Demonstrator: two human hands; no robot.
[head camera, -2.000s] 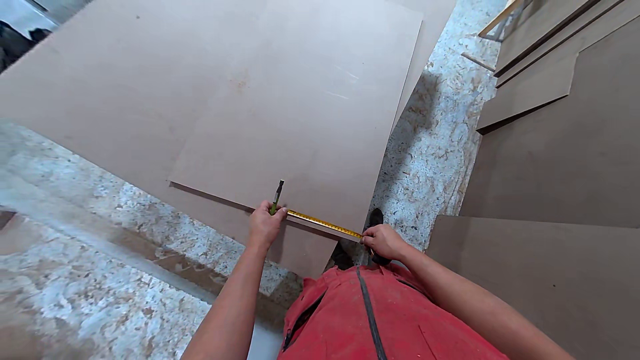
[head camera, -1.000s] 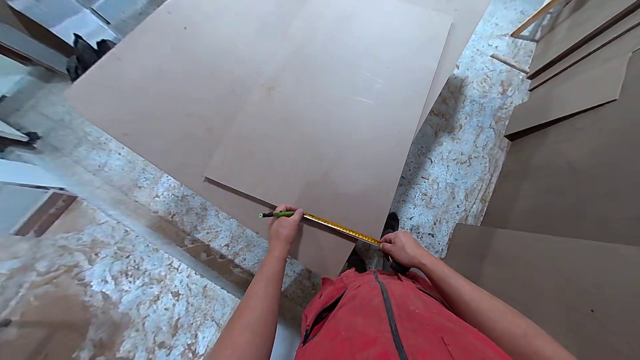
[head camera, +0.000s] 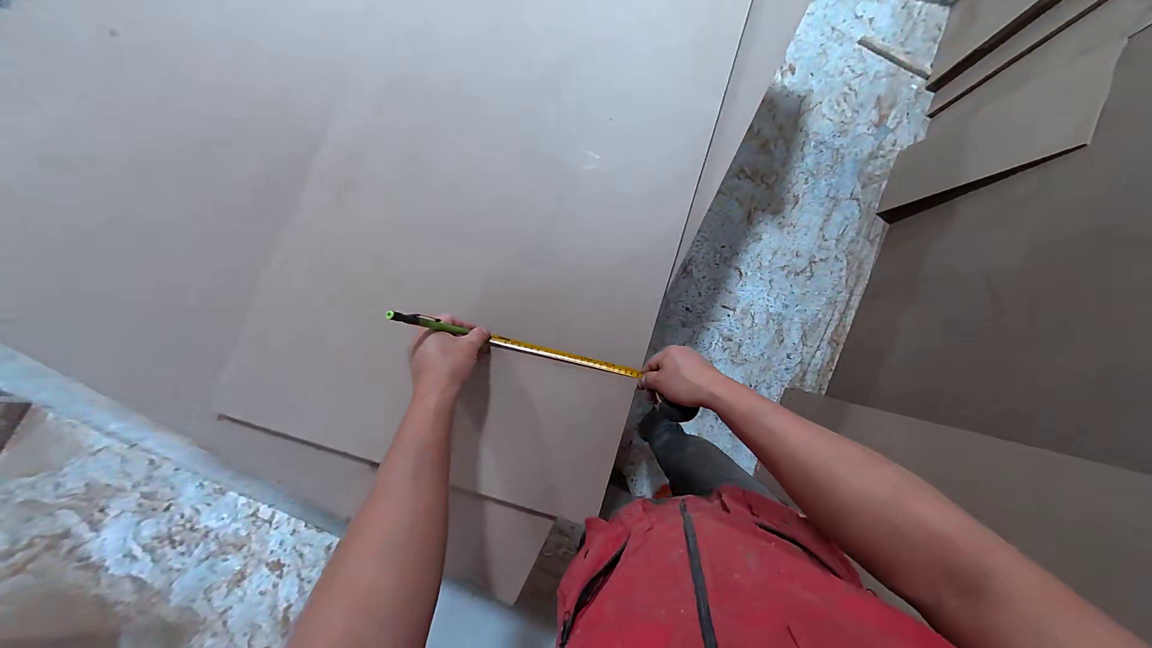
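A yellow tape measure blade (head camera: 565, 356) lies extended across the upper sheet of board (head camera: 504, 225), running from my left hand to the sheet's right edge. My left hand (head camera: 447, 353) grips the blade's left end together with a green and black marking pencil (head camera: 427, 322), which points left. At the right edge, my right hand (head camera: 681, 376) holds the other end of the blade; a dark round object, perhaps the tape case, shows partly under it. The upper sheet rests on a larger sheet (head camera: 126, 225).
More board sheets (head camera: 1008, 297) lie on the right, some overlapping. A thin strip (head camera: 893, 57) is on the speckled, dusty floor (head camera: 774, 261) between the stacks. My leg and shoe are beside the sheet's lower right edge.
Both hands and the tape are now farther up the sheet, away from its near edge, where they were before. The pencil, upright two seconds ago, now points left.
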